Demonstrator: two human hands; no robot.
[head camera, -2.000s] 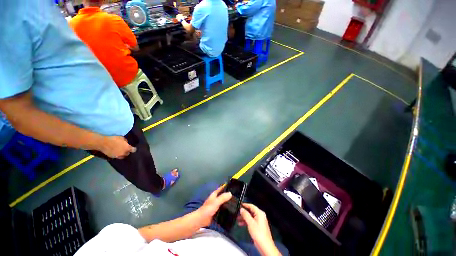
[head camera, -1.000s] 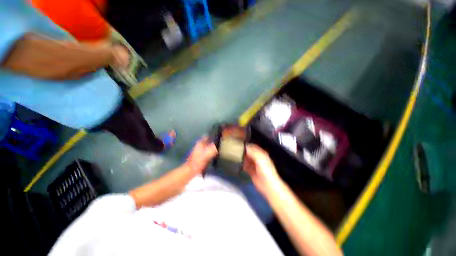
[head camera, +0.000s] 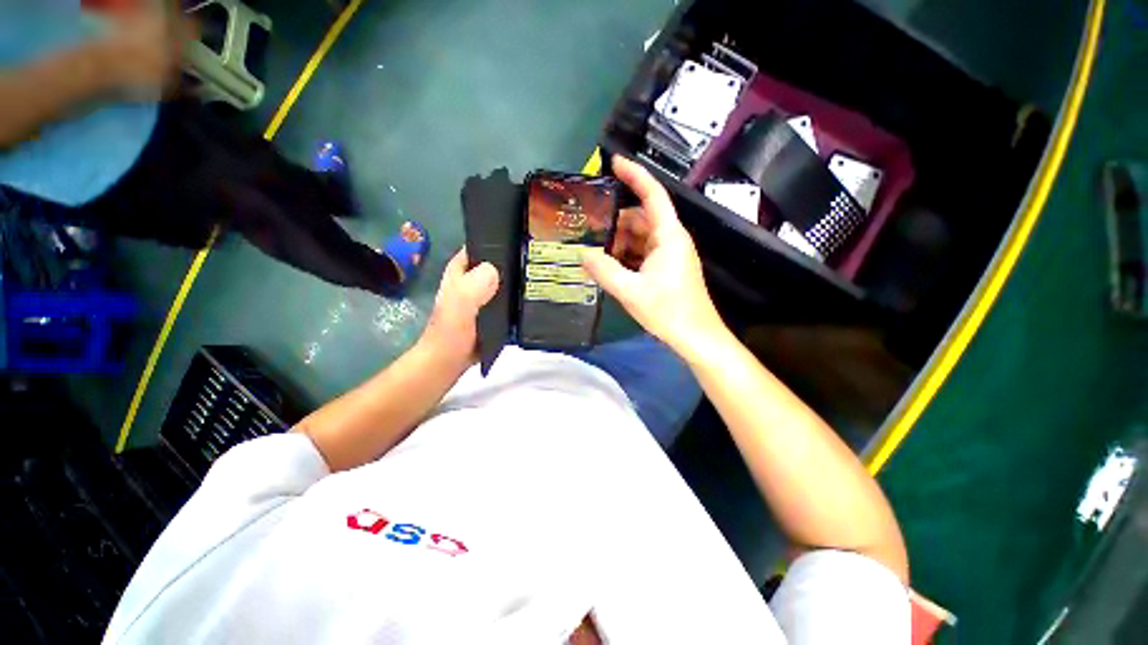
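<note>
A smartphone (head camera: 563, 315) with a lit screen is held upright over the wearer's lap. The screen shows a clock and several pale yellow notification boxes on a reddish background. The black flip case flap (head camera: 492, 232) is open at the phone's left side. My left hand (head camera: 461, 302) holds the case from the left, with the thumb on the flap; its other fingers are hidden behind. My right hand (head camera: 655, 262) holds the phone's right edge, and its thumb lies over the screen.
A black crate (head camera: 755, 234) beside the bench holds a maroon tray (head camera: 891, 189), white plates (head camera: 700, 101) and a dark perforated strip (head camera: 787, 176). The yellow-edged green bench (head camera: 1007, 416) is right. A person in blue slippers (head camera: 407, 248) stands left, near black slotted trays (head camera: 224, 403).
The phone's case is now open and the lit screen shows clearly. The right thumb has moved onto the screen. The view has tilted further down, and the crate appears higher.
</note>
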